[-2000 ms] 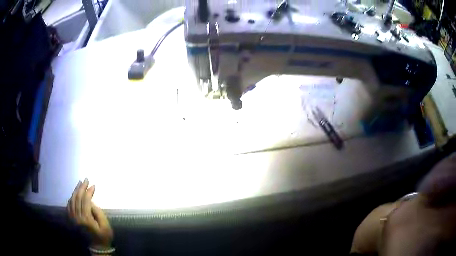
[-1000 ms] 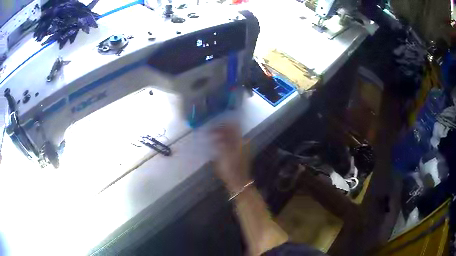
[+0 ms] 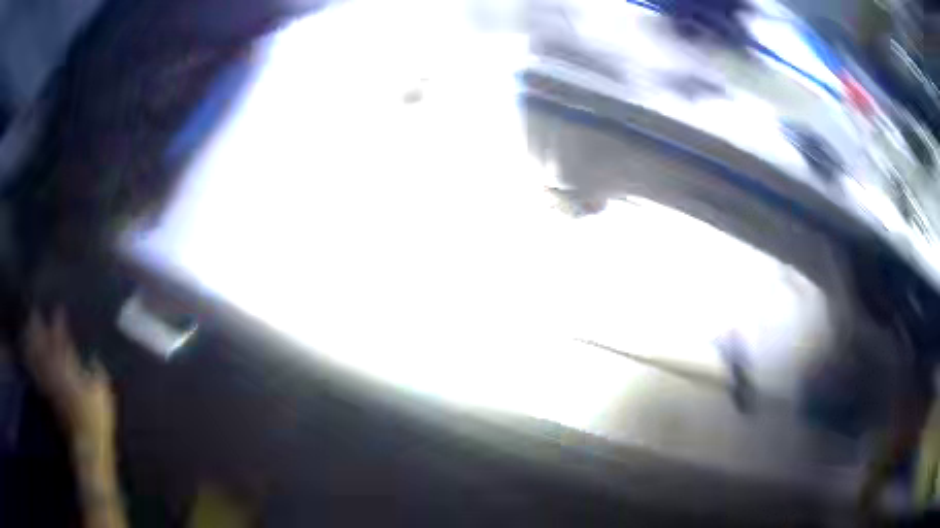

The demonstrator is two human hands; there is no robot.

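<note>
The frame is strongly motion-blurred. The white industrial sewing machine [image 3: 691,170] with a blue stripe spans the upper right, and its needle area [image 3: 579,201] is over the overexposed white table [image 3: 392,258]. Small dark snips [image 3: 738,373] lie on the table below the machine's arm. My left hand [image 3: 70,371] is at the far left, off the table's front left corner. Its fingers and thumb look apart, with nothing visible in them. My right hand cannot be made out in view.
A small pale object [image 3: 155,325] is just beyond the table's front left edge, right of my left hand. A dark area with a blue strip [image 3: 206,113] lies along the table's left side. A blurred yellowish patch [image 3: 222,507] shows at the bottom edge.
The view has swung back left from the machine's right end. My right hand, at the machine's base a second ago, has left the picture. My left hand has come into view.
</note>
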